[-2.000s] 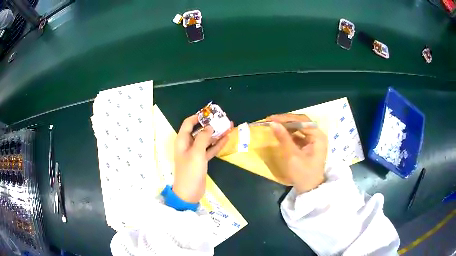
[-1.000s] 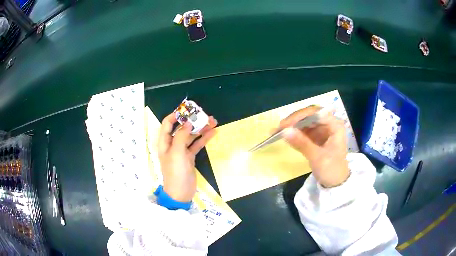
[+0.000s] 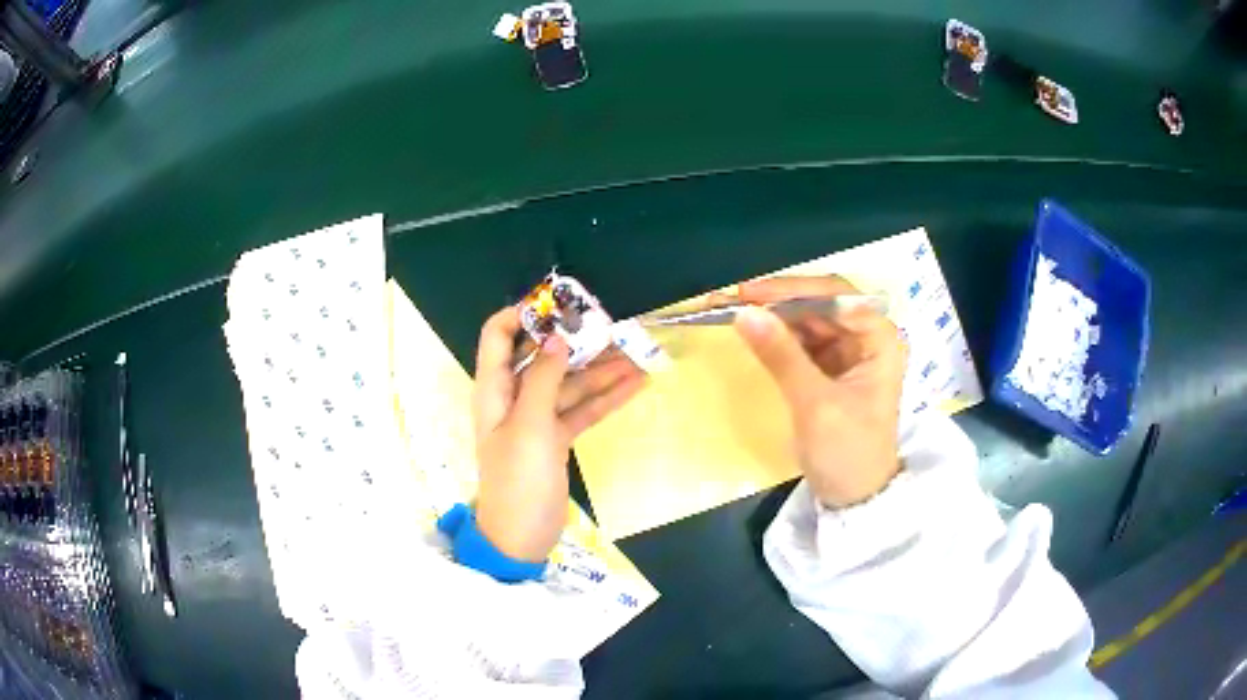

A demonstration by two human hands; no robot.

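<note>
My left hand [image 3: 527, 438], bare with a blue wrist strap [image 3: 490, 544], holds a device subassembly [image 3: 566, 315] with a white shell and orange and dark parts inside. My right hand [image 3: 832, 383] holds silver tweezers [image 3: 739, 312] pointing left. At their tip a small white piece with blue print [image 3: 637, 345] is beside the shell's right edge; whether it touches the shell I cannot tell. A yellow adhesive sheet [image 3: 684, 438] lies under my hands, with white, blue-printed liner at its right end.
Stacked white liner sheets [image 3: 308, 410] lie left. A blue bin [image 3: 1132, 328] with small white parts and a dark pen-like tool [image 3: 1136, 481] are right. Tweezers [image 3: 148, 533] and a blister tray [image 3: 48, 547] are far left. Units, including one with a dark screen [image 3: 558, 48], lie on the green belt.
The tweezers have moved from above the yellow sheet up and left to the device, now with the white piece at their tip. My left hand and the device have shifted right.
</note>
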